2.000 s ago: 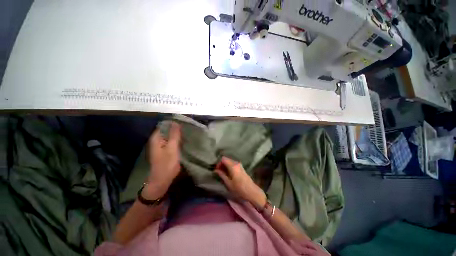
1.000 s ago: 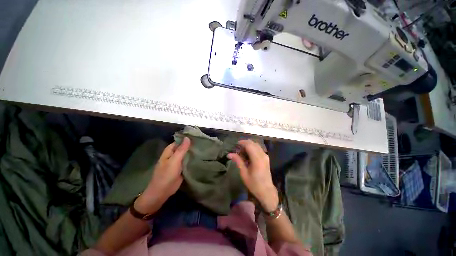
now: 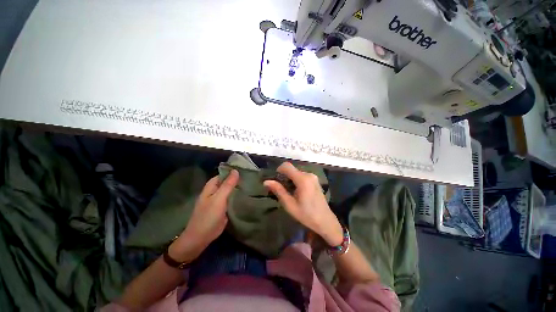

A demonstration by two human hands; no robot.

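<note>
The green cloth [image 3: 259, 216] hangs over my lap below the table edge, with a folded edge standing up near its top. My left hand [image 3: 213, 204] pinches this edge between thumb and fingers. My right hand [image 3: 299, 195] is at the cloth's right side, with thumb and index finger bent around a small dark tool [image 3: 281, 179]. It looks like thread snips, mostly hidden by the fingers. The tool's tip is near the cloth; contact cannot be told.
The white sewing machine [image 3: 414, 46] stands on the white table [image 3: 152, 61] beyond my hands, its needle area lit. More green cloth hangs at left [image 3: 46, 225] and right [image 3: 381, 231]. Baskets with cloth [image 3: 457, 213] stand at the far right.
The slim dark tool that lay on the machine bed is gone from there. My right hand has risen beside the cloth's upper edge and opened its thumb slightly; my left hand keeps its pinch.
</note>
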